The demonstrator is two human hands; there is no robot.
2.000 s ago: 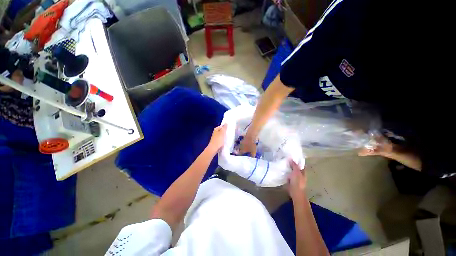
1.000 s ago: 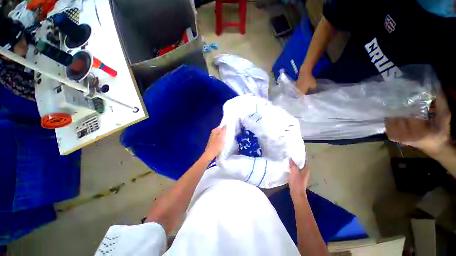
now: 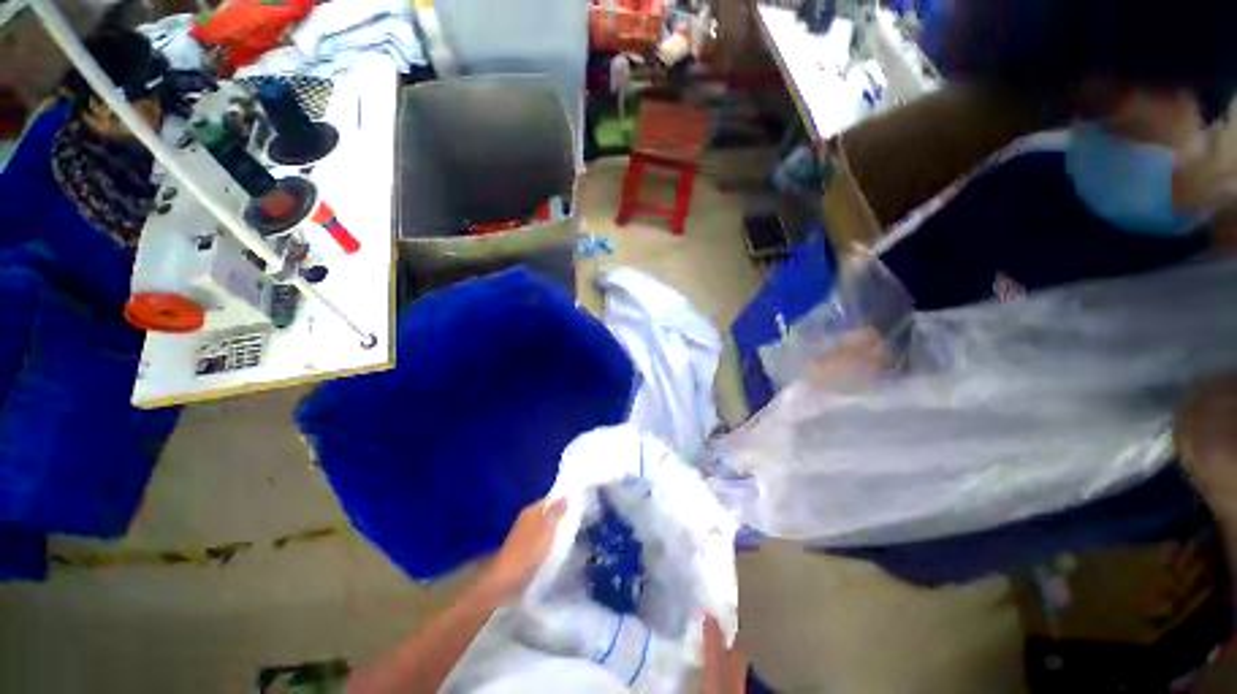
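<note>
The white sack [image 3: 692, 522] is held against my lap with its mouth rolled open; thin blue lines show on its side. Small blue-and-white parts [image 3: 613, 559] lie inside it. My left hand [image 3: 526, 545] grips the left rim. My right hand [image 3: 719, 654] is at the right rim, blurred and partly cut off by the lower edge, its fingers on the sack. A co-worker at the right holds a large clear plastic bag [image 3: 950, 420] beside the sack.
A blue covered bin [image 3: 468, 407] stands ahead left. Beyond it are a grey bin [image 3: 486, 163] and a white table [image 3: 356, 292] with thread cones. A person sits far left. A red stool [image 3: 658, 190] and a cardboard box [image 3: 895, 149] stand behind.
The co-worker's hand left the sack's mouth, and the clear bag is now stretched out beside it. My view has tilted up, so the sack and my hands sit lower in the picture.
</note>
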